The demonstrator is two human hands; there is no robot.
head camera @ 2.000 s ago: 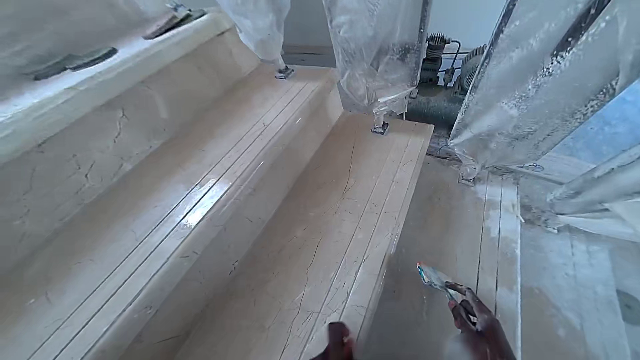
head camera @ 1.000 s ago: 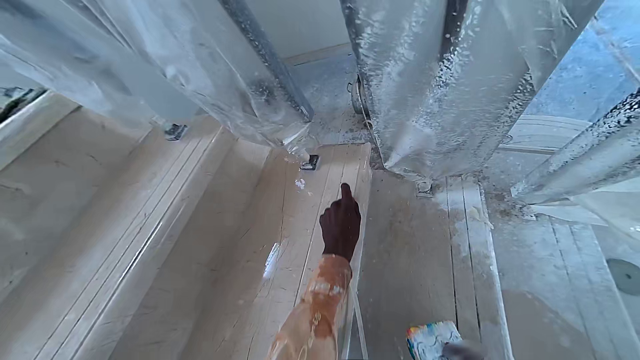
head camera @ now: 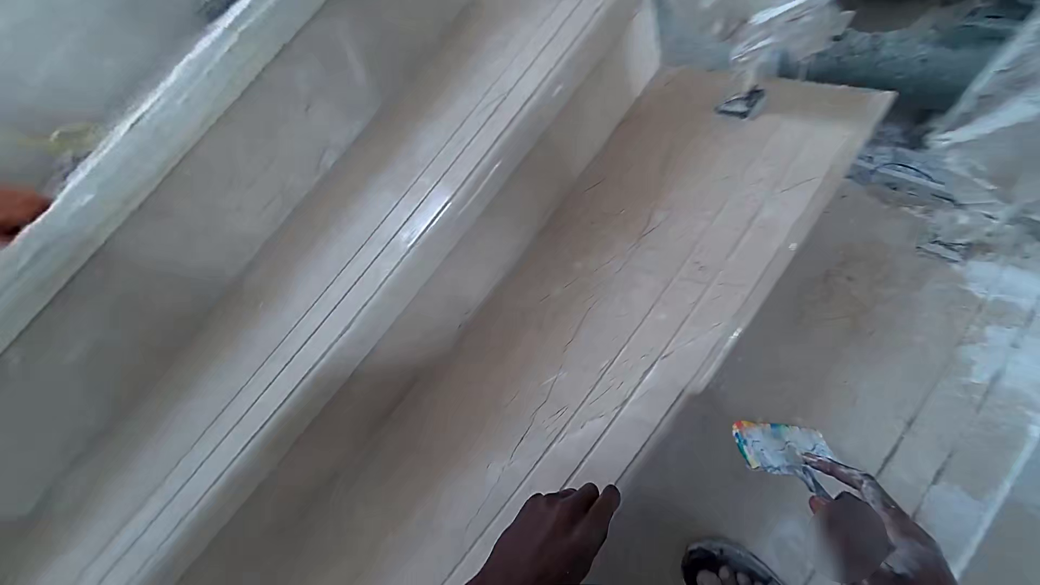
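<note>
My left hand (head camera: 556, 532) rests with its fingertips at the front part of a polished stone stair tread (head camera: 650, 244), near the grooved lines. Whether it holds anything small cannot be told. At the lower right, my right hand (head camera: 877, 520) grips the handle of a flat, paint-smeared scraper or putty knife (head camera: 780, 447), its broad end pointing up and left over the lower step. Thin cracks and paired grooves run along the tread.
Another stone step (head camera: 349, 301) rises to the left, with a ledge (head camera: 162, 138) beyond and part of a person's hand (head camera: 20, 211) at its edge. A plastic-wrapped post foot (head camera: 741, 104) stands on the tread's far end. A sandalled foot (head camera: 723, 565) is below.
My left hand, stretched far along the tread one second ago, is back at its nearer part. My right hand and the scraper show more fully. The view has swung left and down.
</note>
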